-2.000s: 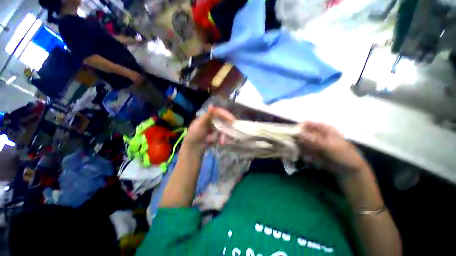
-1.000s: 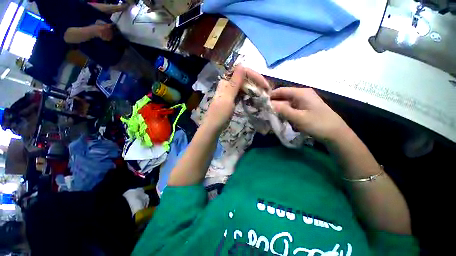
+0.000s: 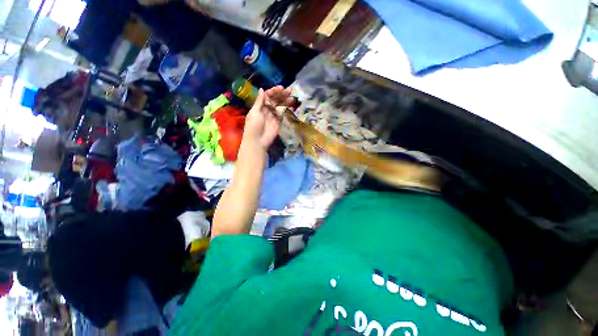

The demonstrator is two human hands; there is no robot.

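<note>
Grey-beige small cut pieces (image 3: 338, 121) lie heaped between my body and the table edge. My left hand (image 3: 265, 118) is raised at the heap's left side; its fingers look partly spread, but whether a thin thing is between them is unclear. My right hand (image 3: 318, 141) is a motion-blurred streak across the heap, pointing towards my left hand; its fingers and any hold cannot be made out. A light-blue garment panel (image 3: 465, 33) lies folded on the white table, cut off by the top edge. A smaller blue piece (image 3: 287, 184) lies beside the heap.
The white table (image 3: 524, 105) curves along the right, with part of a machine (image 3: 583, 62) at its edge. A brown board (image 3: 321, 29) is at the top. A blue bottle (image 3: 262, 62), neon straps (image 3: 208, 131) and an orange-red bundle (image 3: 229, 131) are left of the heap.
The view has shifted, moving the table up and right. My hands, earlier together on a crumpled pale piece, are now apart; that piece can no longer be made out in them.
</note>
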